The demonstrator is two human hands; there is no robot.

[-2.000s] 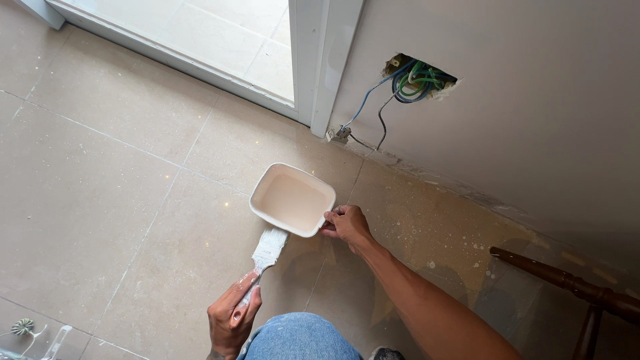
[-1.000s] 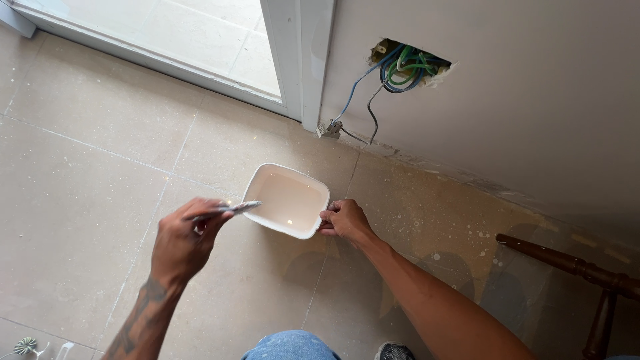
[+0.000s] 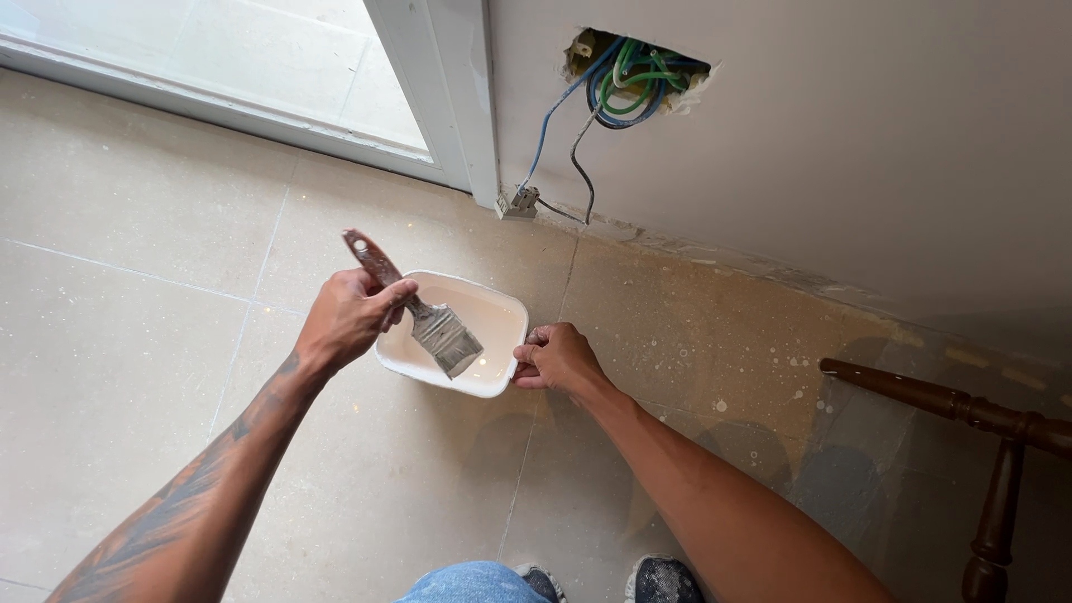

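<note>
A white plastic tub [image 3: 512, 318] holds pale, cream-coloured liquid. My left hand [image 3: 356, 314] grips the handle of a flat paintbrush [image 3: 445, 339], whose bristles point down over the tub and whose handle end rises past my fingers to the upper left. Whether the bristle tips touch the liquid I cannot tell. My right hand [image 3: 557, 360] pinches the tub's right rim between thumb and fingers.
Wires [image 3: 632, 84] hang from a rough hole in the wall [image 3: 796, 151], leading to a small connector block [image 3: 517, 203] at the wall's foot. A door frame [image 3: 456, 100] stands at upper left, a turned wooden furniture leg [image 3: 921, 392] at right. Paint spots mark the tiles [image 3: 151, 352].
The brush was below the tub's lower edge two seconds ago, then at its left rim; now it is over the tub, handle end up. My right hand stays on the rim.
</note>
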